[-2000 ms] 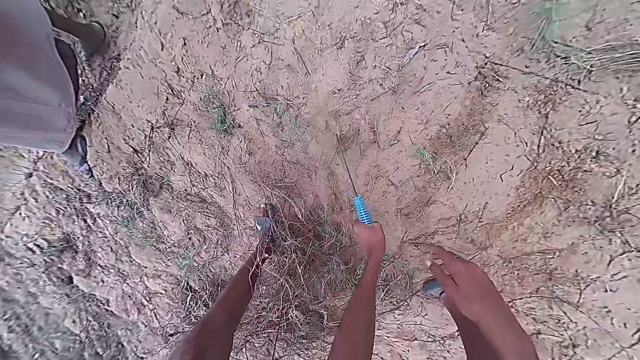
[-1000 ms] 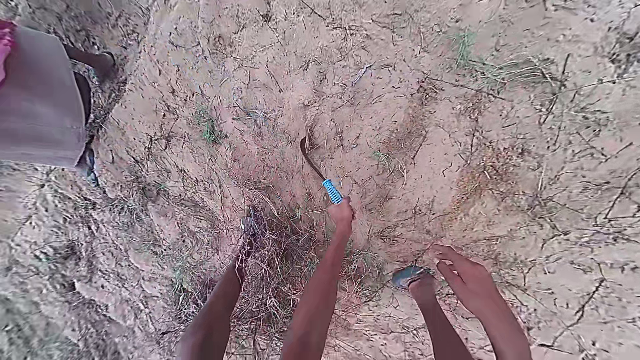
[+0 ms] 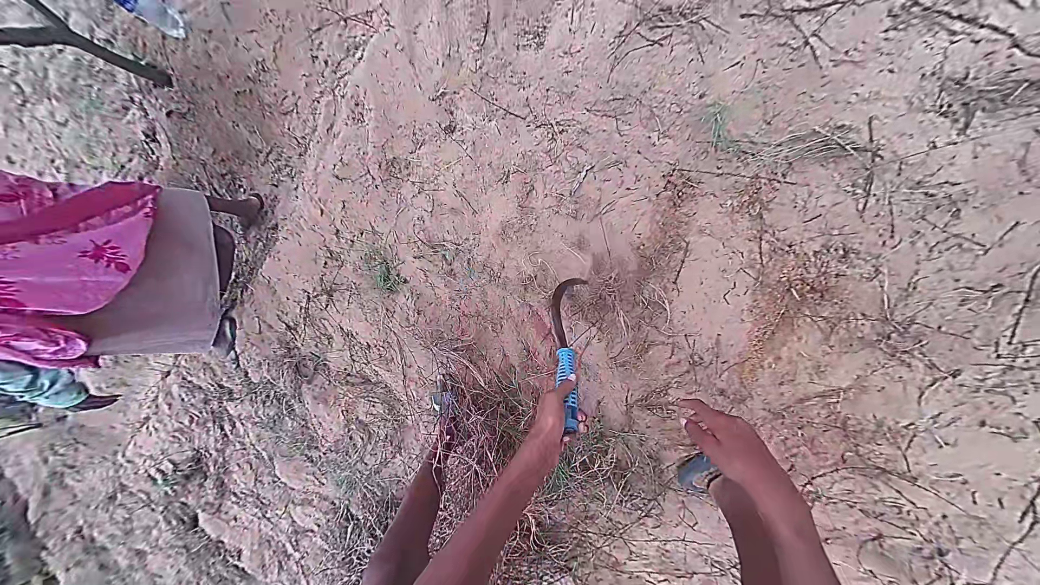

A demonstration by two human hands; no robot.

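Observation:
My left hand (image 3: 559, 410) grips the blue ribbed handle of a sickle (image 3: 566, 366). Its dark curved blade points away from me, with the tip bent to the right, over or against the sandy soil; whether it touches cannot be told. Beneath and left of that hand lies a tangle of dry stems and green grass (image 3: 504, 414). My right hand (image 3: 723, 439) is held over my right knee and foot, fingers apart, with nothing in it. My feet are on either side of the grass tangle, the right one in a blue-grey shoe (image 3: 696, 473).
At the left stands another person in a pink patterned garment (image 3: 106, 252) and a grey skirt or cloth. A dark branch (image 3: 106, 55) and a plastic bottle (image 3: 162, 15) are at the top left. Thin twigs (image 3: 1025, 305) and dry grass (image 3: 812, 146) lie across the ground on the right.
The sickle has turned in my left hand, so its curved blade shows more broadly than two seconds ago. My right hand stays free. The view has shifted, showing more of the other person.

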